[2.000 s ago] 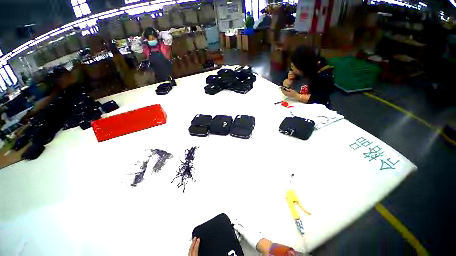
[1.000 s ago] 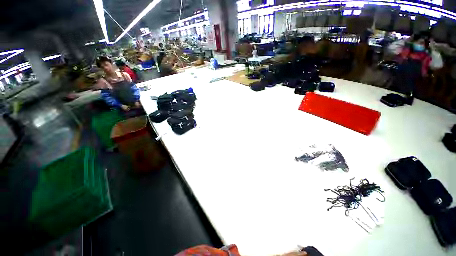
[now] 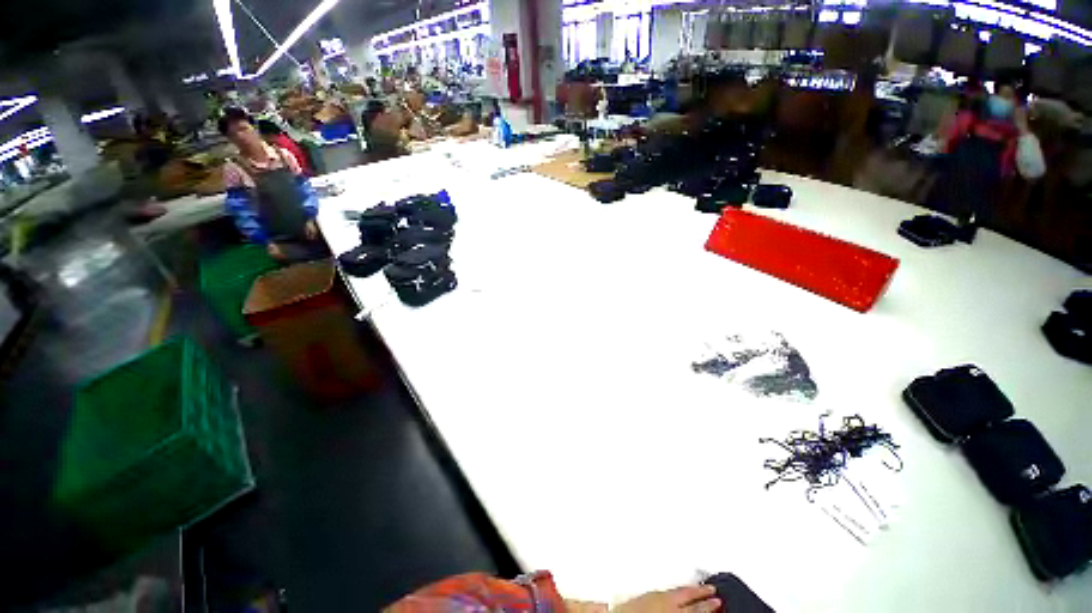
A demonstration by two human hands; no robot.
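Note:
My left hand [image 3: 671, 600] is at the bottom edge, partly cut off, in an orange plaid sleeve. Its fingers rest on the near-left edge of a black zip bag [image 3: 736, 595], which is mostly cut off by the frame's bottom. My right hand is not in view. A tangled bundle of black cords [image 3: 826, 453] with white strips lies on the white table [image 3: 599, 395]. Behind it lies a cluster of silvery-grey packets [image 3: 760, 365]. Several black zip bags [image 3: 1012, 460] stand in a row at the right.
A long red box [image 3: 800, 258] lies mid-table. Black bags are piled at the table's left edge [image 3: 413, 246] and far side [image 3: 695, 168]. An orange-brown bin [image 3: 305, 329] and a green crate [image 3: 150, 437] stand on the floor left. A person stands by the left edge, another at far right.
The view has swung left from the table's right part, taking the yellow air gun and my right hand out of the picture. My left hand shows more than one second ago, still at the black bag.

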